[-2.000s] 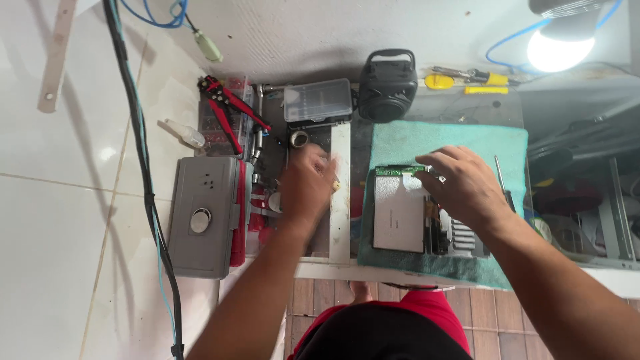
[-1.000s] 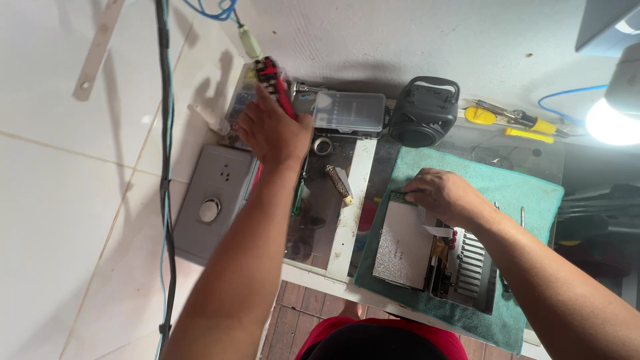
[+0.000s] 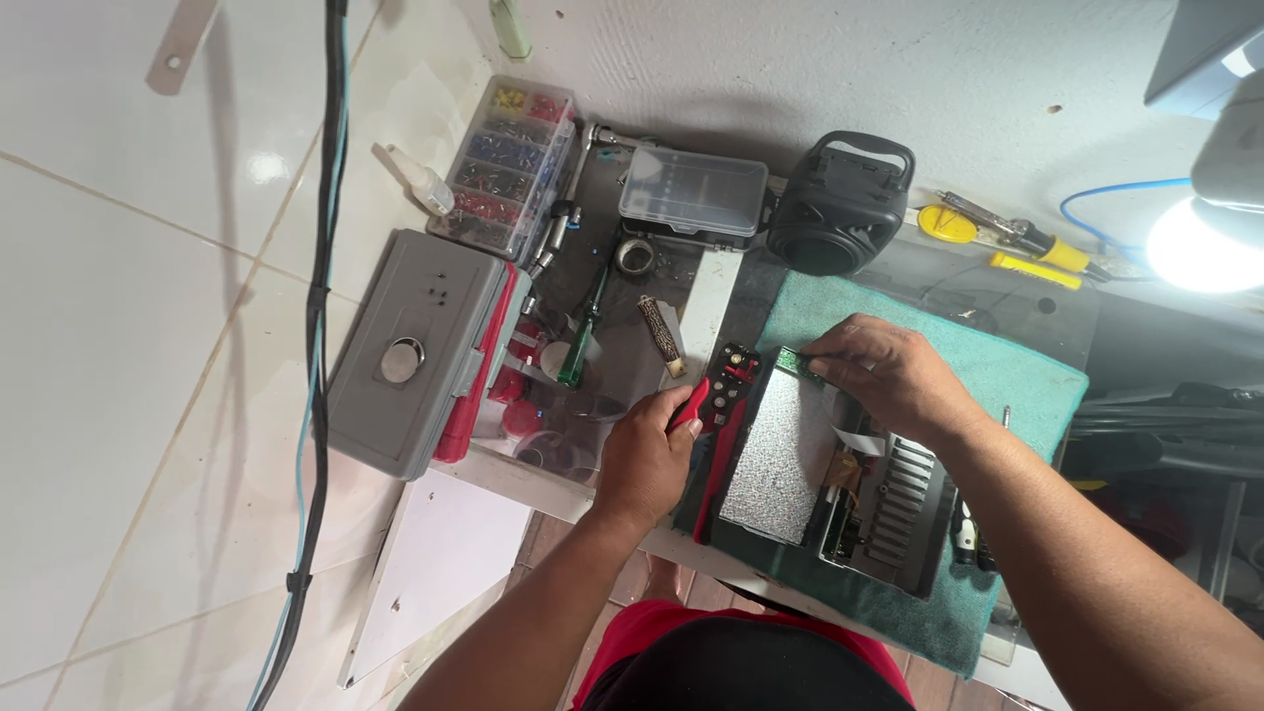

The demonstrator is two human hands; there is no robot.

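My left hand is closed on a red handle of the wire stripper, whose dark head lies beside the left edge of the opened device. My right hand pinches the green circuit board or something small at its end; the fingertips hide which. Below the board is a silvery, textured flat panel, perhaps a battery pack. To its right sits a grey ribbed housing with exposed parts, and a white strip sticks up between them. All this rests on a teal cloth.
A grey toolbox, a compartment box of connectors and a green screwdriver are at left. Behind stand a clear-lidded case and a black speaker. A soldering iron and lit lamp are at right.
My left hand has brought the red wire stripper from the connector box at the back left down beside the device. My right hand remains at the device's top end. The view has shifted.
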